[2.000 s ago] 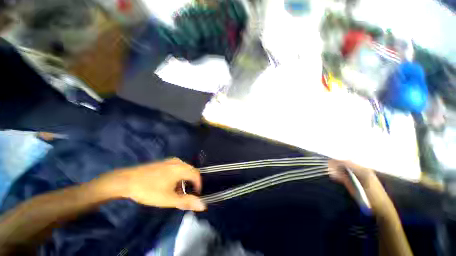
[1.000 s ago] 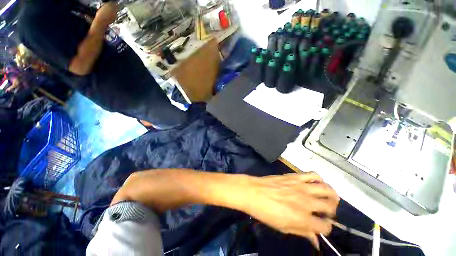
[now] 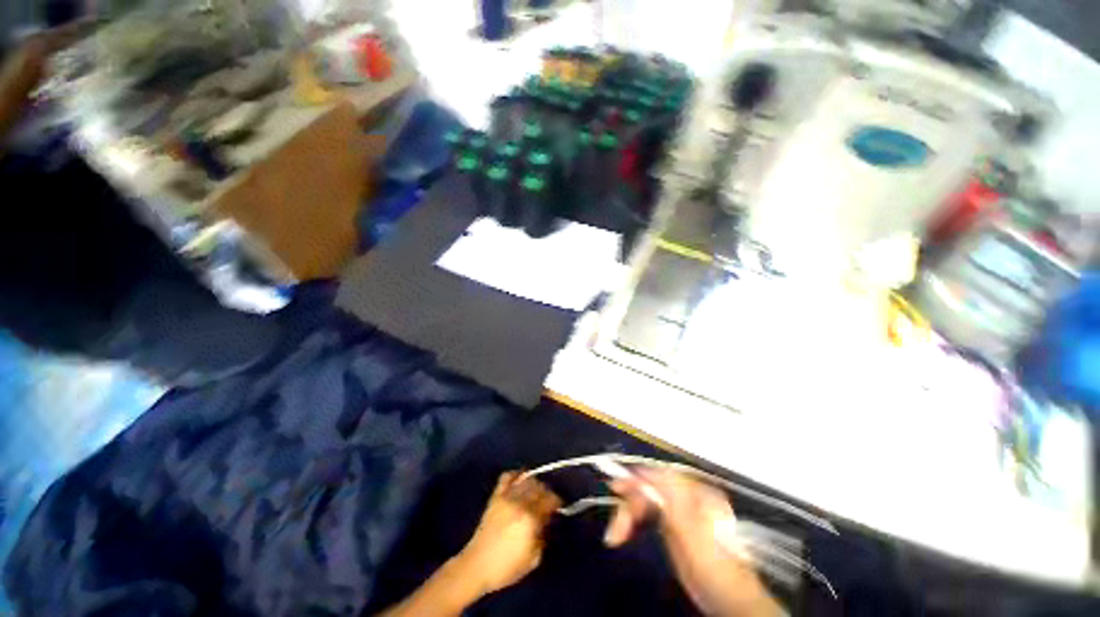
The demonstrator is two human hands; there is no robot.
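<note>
The navy garment (image 3: 278,470) lies over the lap and along the table edge, crinkled at the left. White piping (image 3: 712,480) curves in thin lines across its dark part. My left hand (image 3: 513,530) is closed on the piped edge of the garment. My right hand (image 3: 682,530) is just to the right, blurred, with fingers bent over the piping; a pale streak crosses it, too blurred to tell what it is. Whether the right fingers grip the cloth cannot be told.
The sewing machine (image 3: 832,181) stands on the white wood-edged table (image 3: 844,446). A paper sheet (image 3: 531,265) lies on the dark board (image 3: 410,301), before the thread cones (image 3: 519,169). A blue bag (image 3: 1074,344) is at the right. A person's dark clothing (image 3: 109,253) shows at left.
The view has swung right from one second ago. My left hand has drawn back towards me from its outstretched reach, and my right hand has come into view beside it.
</note>
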